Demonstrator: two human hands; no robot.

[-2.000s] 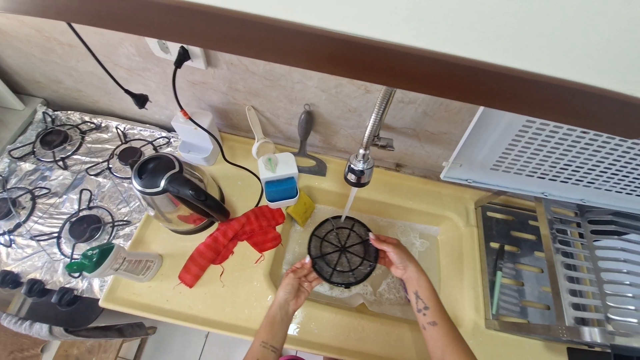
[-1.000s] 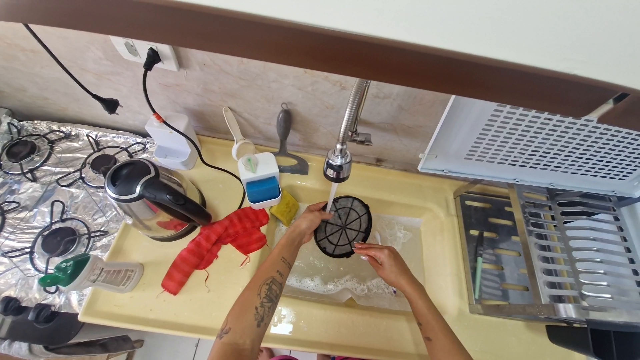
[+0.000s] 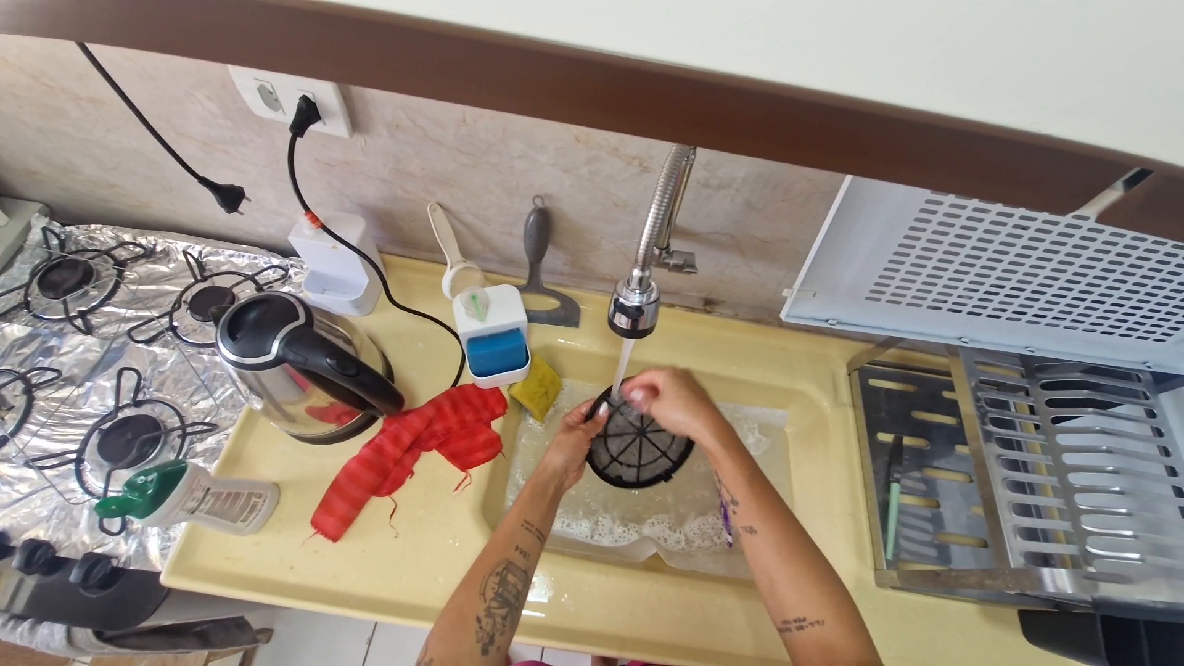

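Observation:
A round black plastic mesh filter (image 3: pixel 640 444) with radial ribs is tilted above the yellow sink (image 3: pixel 647 324). My left hand (image 3: pixel 573 439) grips its left edge, thumb on the near face. My right hand (image 3: pixel 668 400) is at its upper edge with curled fingers, beside the water stream; whether they grip or only touch the filter cannot be told. Water (image 3: pixel 623 363) runs from the chrome faucet (image 3: pixel 635 305) onto the filter's top. Soapy water and foam (image 3: pixel 638 534) lie in the basin below.
Left of the basin are a yellow sponge (image 3: pixel 536 388), a soap dispenser with blue sponge (image 3: pixel 497 353), a red cloth (image 3: pixel 407 449), an electric kettle (image 3: pixel 305 370) and a bottle (image 3: pixel 217 499). A metal dish rack (image 3: pixel 1013 481) stands at right.
My right hand has moved from the filter's lower right edge up to its top, near the stream. My left hand has shifted down along the left edge since one second ago.

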